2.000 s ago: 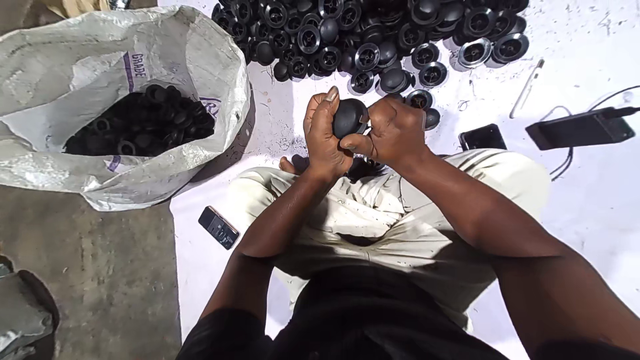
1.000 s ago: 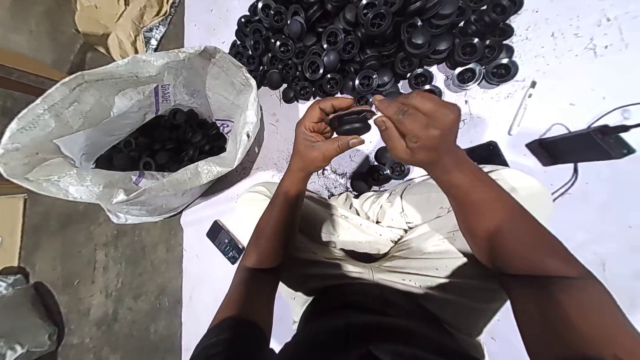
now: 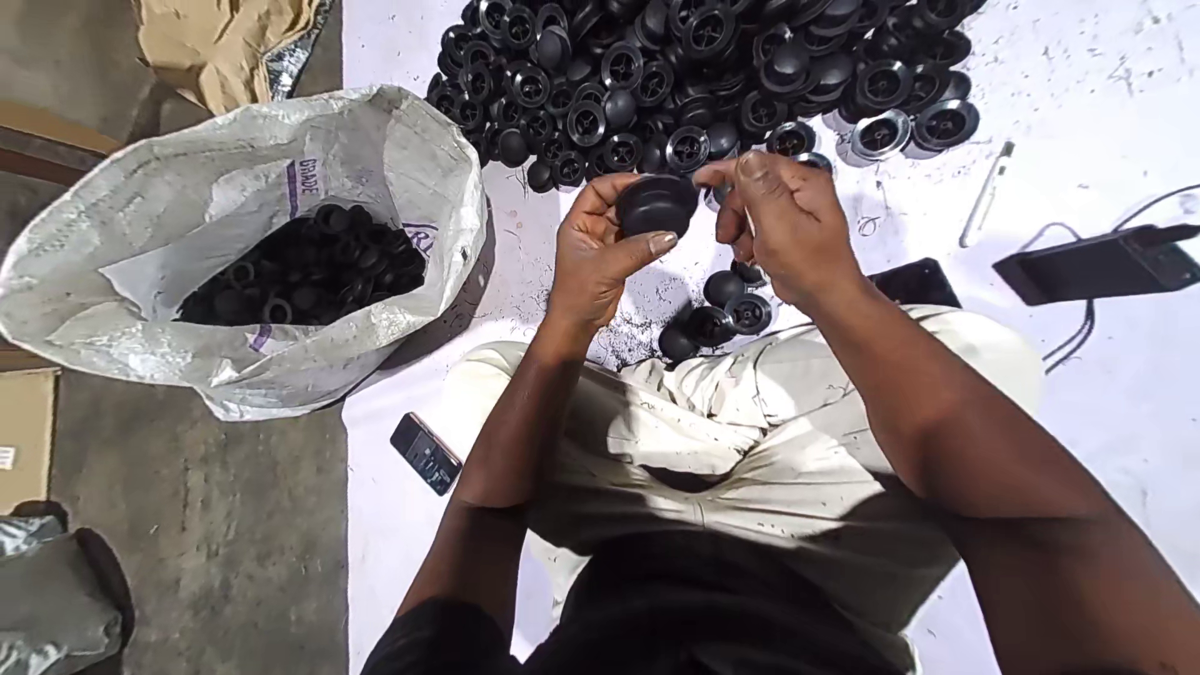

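Note:
My left hand (image 3: 605,248) holds a round black domed part (image 3: 656,206), probably plastic or rubber, between thumb and fingers. Just right of that part is my right hand (image 3: 783,220), its fingers curled; whether a small tool or anything else is in it I cannot tell. Beyond both hands lies a heap of similar black round parts (image 3: 586,122), some showing spoked undersides. Several more black parts (image 3: 748,314) rest below my hands, close to my crossed legs.
A white woven sack (image 3: 309,366) at the left contains black parts (image 3: 356,262). On the white sheet lie a phone (image 3: 426,453), a dark phone-like device (image 3: 917,281), a black device with cables (image 3: 1092,267) and a white pen-like object (image 3: 986,195). Brown paper (image 3: 225,42) is at the upper left.
My hands were close together on the black part; now my right hand is a little apart from it, on its right side. The part remains in my left hand.

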